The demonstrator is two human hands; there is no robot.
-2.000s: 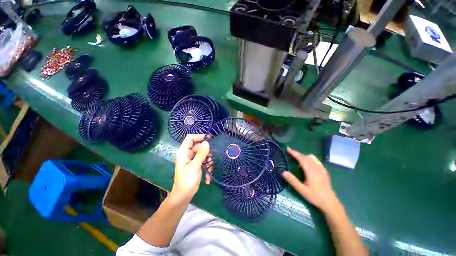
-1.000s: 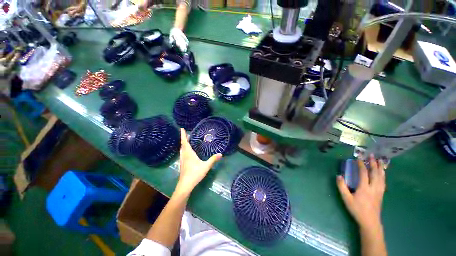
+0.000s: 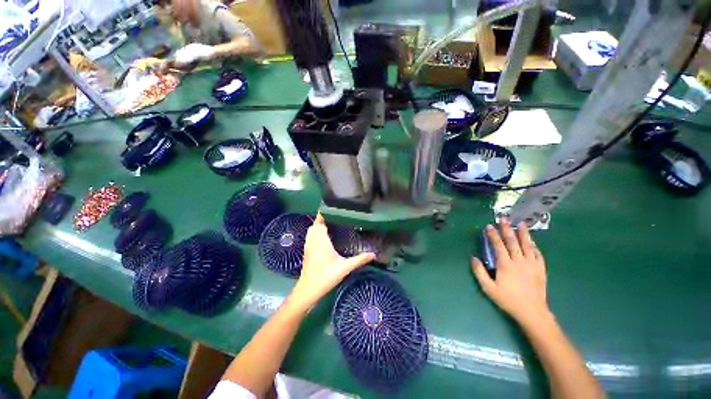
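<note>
My left hand is at the press, thumb and fingers spread around the near edge of a dark round front grille. That grille lies under the pneumatic press, its far part hidden. My right hand lies on the small grey-blue start switch, fingers over it, partly hiding it. A stack of grilles lies at the bench's front edge, between my forearms. Another grille lies just left of my left hand, with one more stack behind it.
Overlapping grilles, smaller dark discs and coppery centre badges lie left. Fan bodies stand behind the press and far left. A slanted support post with a cable rises right. A blue stool is below. A person works across the bench.
My left hand has moved from the grille stack to the press, where a grille now lies. My right hand stays on the switch it reached a second ago. The view has shifted.
</note>
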